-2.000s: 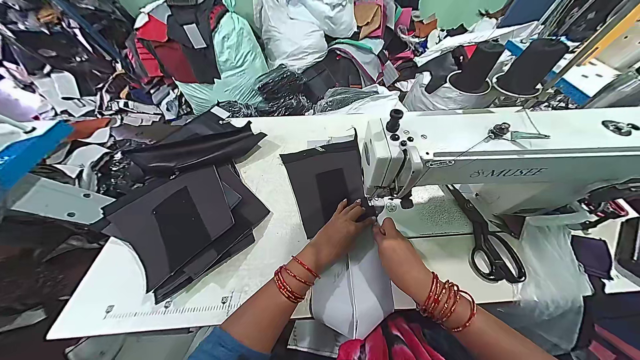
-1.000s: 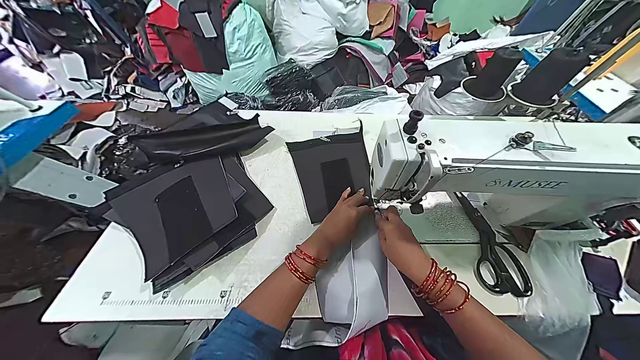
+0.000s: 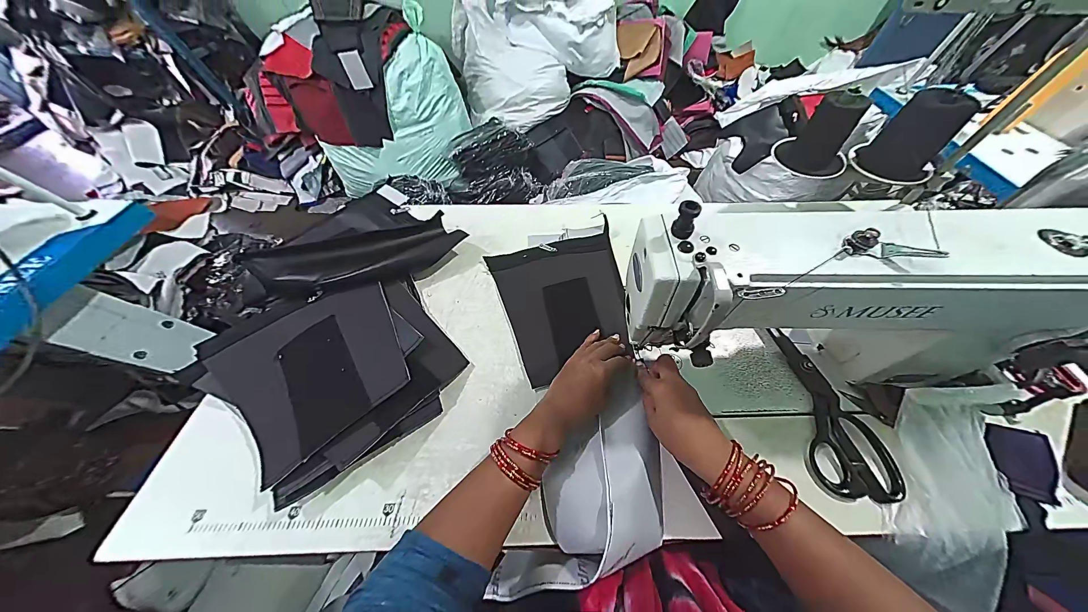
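A white sewing machine (image 3: 850, 280) stands at the right, its head over the fabric. Beside the needle area, my left hand (image 3: 586, 378) lies on the edge of a dark fabric panel (image 3: 531, 297) that bears a black rectangular patch. My right hand (image 3: 676, 404) is close against it, thumb and fingers pinching the fabric edge just in front of the presser foot. Pale grey fabric (image 3: 608, 484) hangs from under both hands over the table's front edge. The needle and the exact seam are hidden or too small to tell.
Dark cut panels (image 3: 314, 391) lie stacked at the left of the white table (image 3: 212, 476). Black-handled scissors (image 3: 841, 442) rest right of my right hand. Behind stand black thread cones (image 3: 914, 132) and stuffed bags (image 3: 425, 102). A clear plastic bag (image 3: 952, 467) hangs at the right.
The dark panel lies farther from me beyond the machine's foot than two seconds ago. Both hands remain by the needle area, gripping the fabric edge.
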